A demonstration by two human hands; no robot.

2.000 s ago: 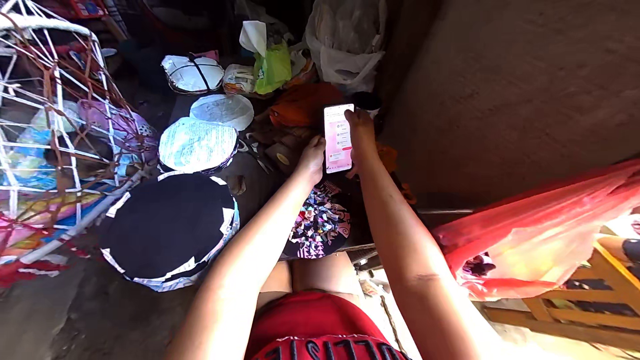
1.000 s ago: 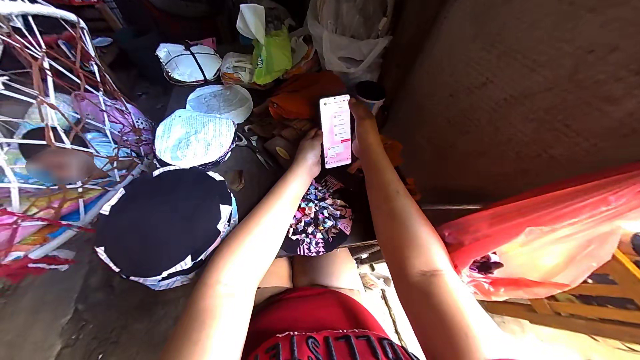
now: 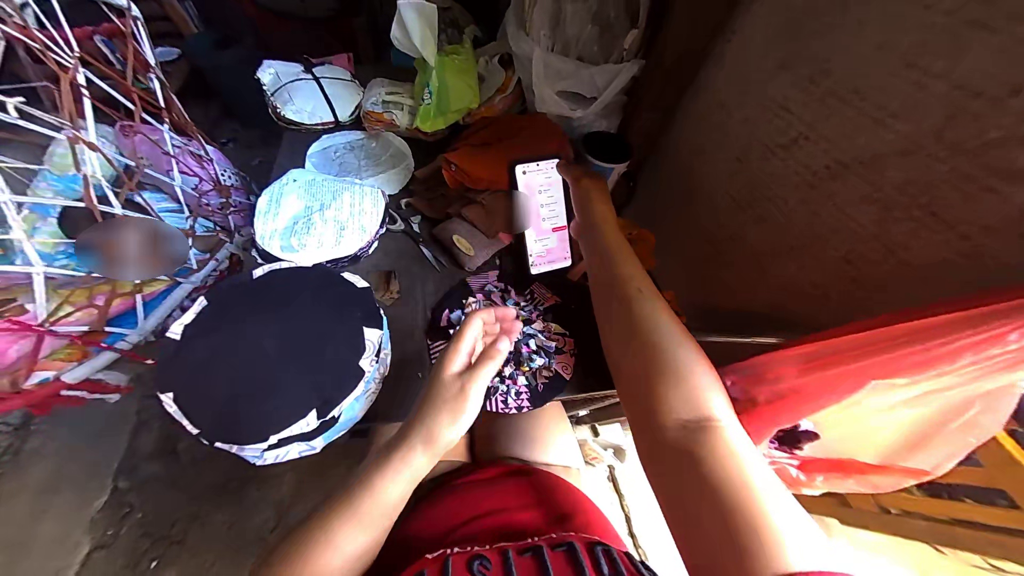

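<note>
My right hand (image 3: 588, 200) grips a smartphone (image 3: 546, 216) by its right edge, its lit pink screen facing me. My left hand (image 3: 478, 352) is off the phone, fingers loosely bent and holding nothing, over a round dark fabric piece (image 3: 532, 352) covered with short multicoloured cloth strips. Scissors (image 3: 422, 238) and a small brown purse (image 3: 470, 242) lie left of the phone. Further left are a stack of round black cloth pieces (image 3: 272, 352) with patterned edges and a stack of round paper-topped pieces (image 3: 320, 216). An orange cloth (image 3: 504, 148) lies behind the phone.
A person lies behind a white and brown cord net (image 3: 80, 88) at the left. At the back are a tied bundle (image 3: 312, 92), a green plastic bag (image 3: 448, 88), a clear plastic bag (image 3: 576, 72) and a dark-mouthed cup (image 3: 606, 150). A red plastic bag (image 3: 872, 384) hangs at the right.
My left hand has let go of the phone and moved down toward me, over the cloth-strip piece. My right hand still holds the phone.
</note>
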